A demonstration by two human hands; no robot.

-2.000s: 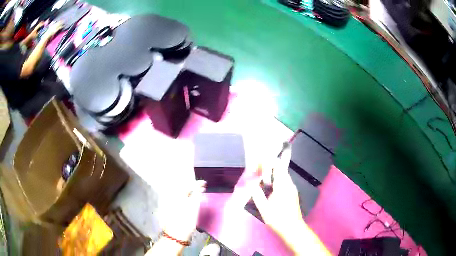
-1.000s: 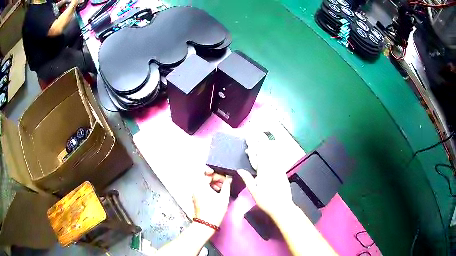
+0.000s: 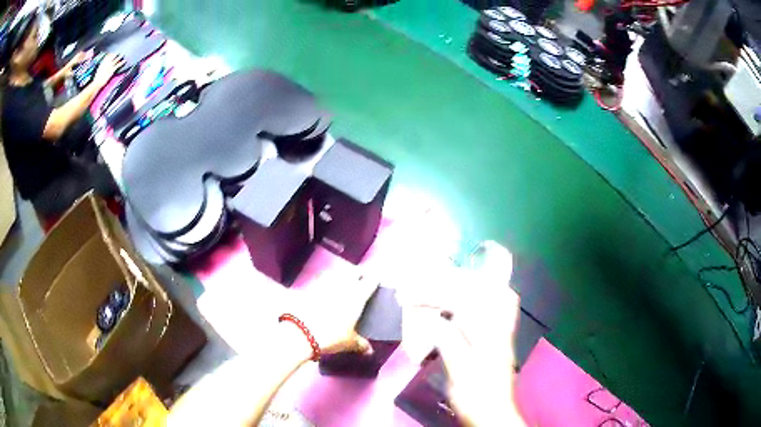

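A small black box speaker (image 3: 381, 321) stands on the pink sheet (image 3: 576, 384). My left hand (image 3: 335, 315), with a red bracelet at the wrist, is around its left side, fingers against it. My right hand (image 3: 467, 321) is just right of the speaker, over other dark boxes. It is washed out by glare; a small dark spot shows at its fingers, but I cannot tell whether it holds anything. Another dark box (image 3: 417, 396) lies below my right hand, partly hidden by it.
Two taller black speakers (image 3: 350, 200) stand behind, beside stacked dark scalloped panels (image 3: 179, 163). An open carton (image 3: 67, 308) and an orange-topped stool (image 3: 133, 407) are at left. A person in black (image 3: 29, 125) works at upper left. Round drivers (image 3: 534, 54) are stacked on the green surface (image 3: 467, 142).
My left hand has moved from the speaker's near side to its left side. My right hand has moved off the speaker to its right. The camera view has shifted, so the surroundings sit lower and further left.
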